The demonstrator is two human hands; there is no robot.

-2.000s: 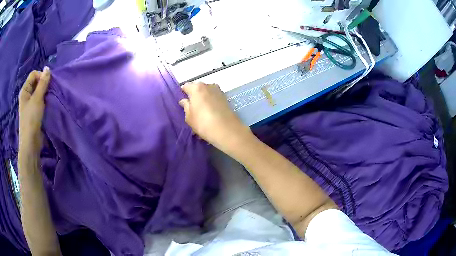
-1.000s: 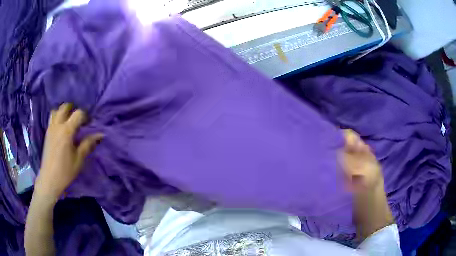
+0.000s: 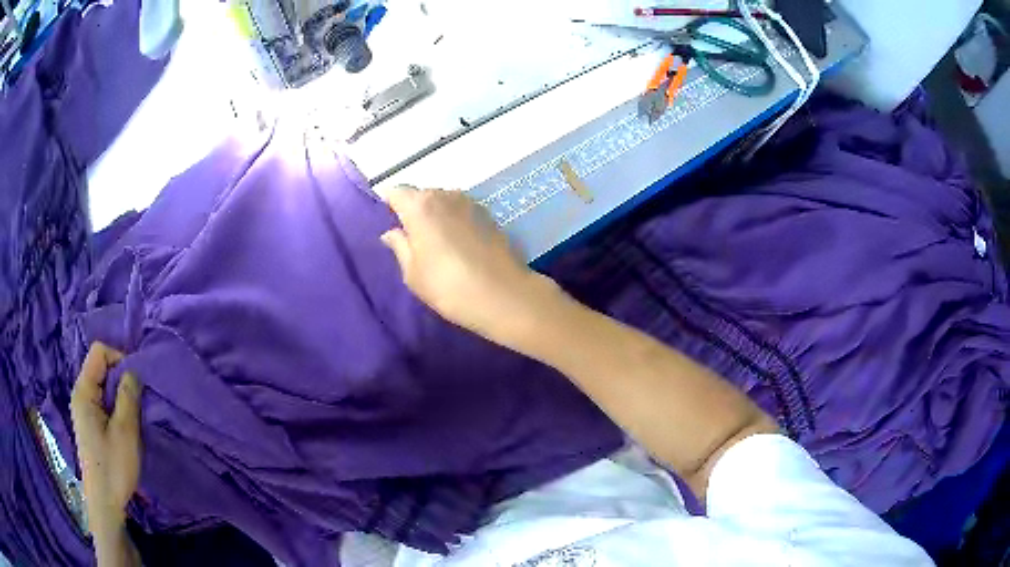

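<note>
A purple garment (image 3: 299,310) spreads from the sewing machine's needle area down over the lap. Its upper part lies under the bright lamp glow at the presser foot, where detail is washed out. My right hand (image 3: 449,249) pinches the garment's right edge between thumb and fingers, just below the needle area at the table's front. My left hand (image 3: 109,415) grips a fold of the garment at the far left, lower down. The machine's dark round knob (image 3: 349,48) stands above the glow.
Orange-handled snips (image 3: 662,86), green-handled scissors (image 3: 731,55) and a dark red pencil (image 3: 687,13) lie on the table's right part. A printed scale (image 3: 620,138) runs along the front edge. A white cord (image 3: 792,72) hangs over the corner. A purple heap (image 3: 875,299) lies right of the table.
My right hand has moved from the far right back up beside the needle area, drawing the cloth edge with it. My left hand is lower. The view shows more of the machine.
</note>
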